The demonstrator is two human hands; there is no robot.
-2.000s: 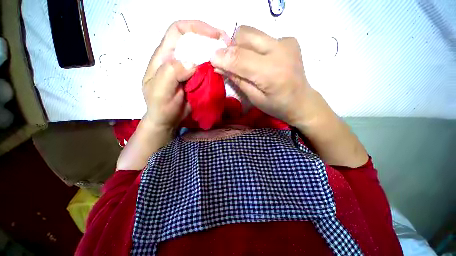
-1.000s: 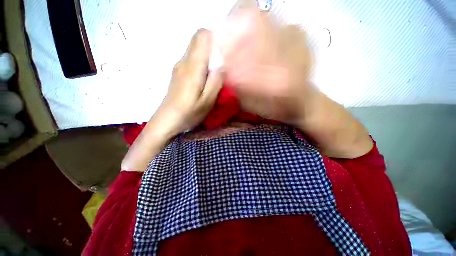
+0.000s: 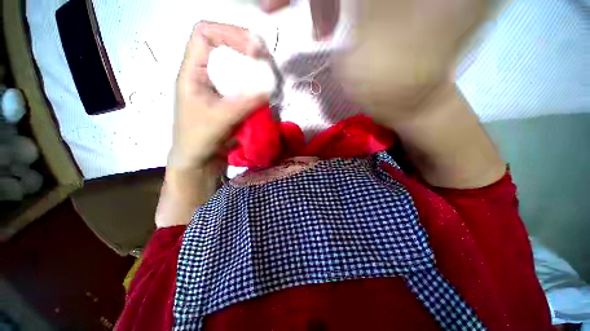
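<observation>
My left hand (image 3: 207, 110) holds a white pompom (image 3: 240, 72) between thumb and curled fingers, with the red plush piece (image 3: 259, 139) directly below it. More of the red fabric lies to the right along the table's near edge. My right hand (image 3: 401, 55) is large and blurred, raised near the camera at the upper right, its fingers partly cut off by the top edge. Whether it holds anything cannot be seen. A thin looped thread (image 3: 315, 87) shows between the hands. No needle can be made out.
A black smartphone (image 3: 90, 58) lies at the left of the white cloth (image 3: 145, 145). A brown-edged box (image 3: 55, 139) with white balls (image 3: 22, 150) stands at the far left. A thin offcut (image 3: 150, 51) lies beside the phone. The checked apron is below.
My right hand has moved away from the pompom, up and right toward the camera. My left hand has shifted left, still with the pompom. The view has shifted slightly.
</observation>
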